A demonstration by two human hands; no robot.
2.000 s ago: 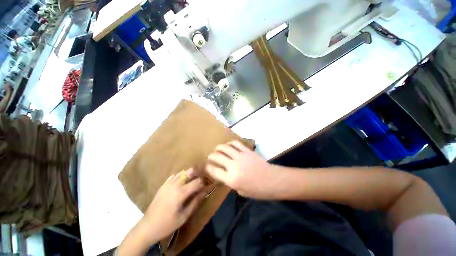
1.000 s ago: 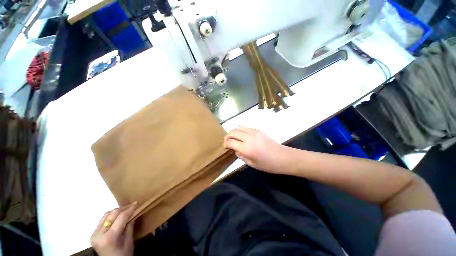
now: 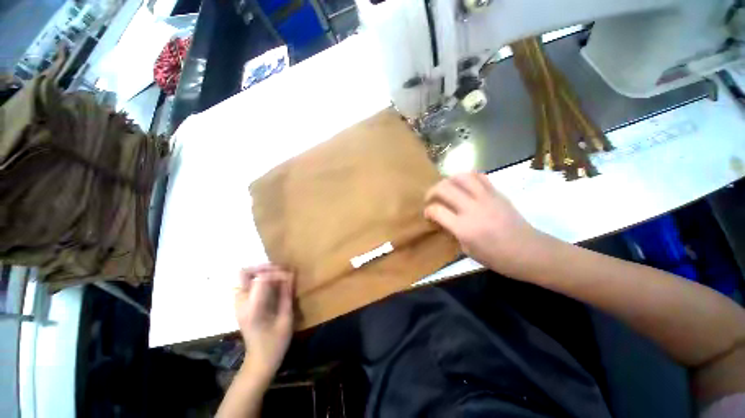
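Note:
A tan-brown fabric panel [image 3: 343,184] lies on the white table in front of the sewing machine, its far corner beside the presser foot area. A fold or seam runs across its near part, with a small white label [image 3: 372,255] on it. My left hand [image 3: 268,302] is at the panel's near left corner, slightly blurred, fingers bent at the edge. My right hand [image 3: 470,214] pinches the panel's right edge at the fold. Several brown zippers with gold teeth [image 3: 560,114] lie fanned on the machine bed right of the needle.
The white sewing machine [image 3: 523,33] spans the top right. A tall stack of brown cut pieces [image 3: 78,184] stands left of the table [image 3: 200,237]. A red patterned bundle [image 3: 171,65] and a blue-white packet [image 3: 265,67] lie beyond. Blue bins show below the table at right.
The near part of the panel now lies flat, and a white label shows on it. My left hand has moved up along the panel's left edge. The camera view has shifted left.

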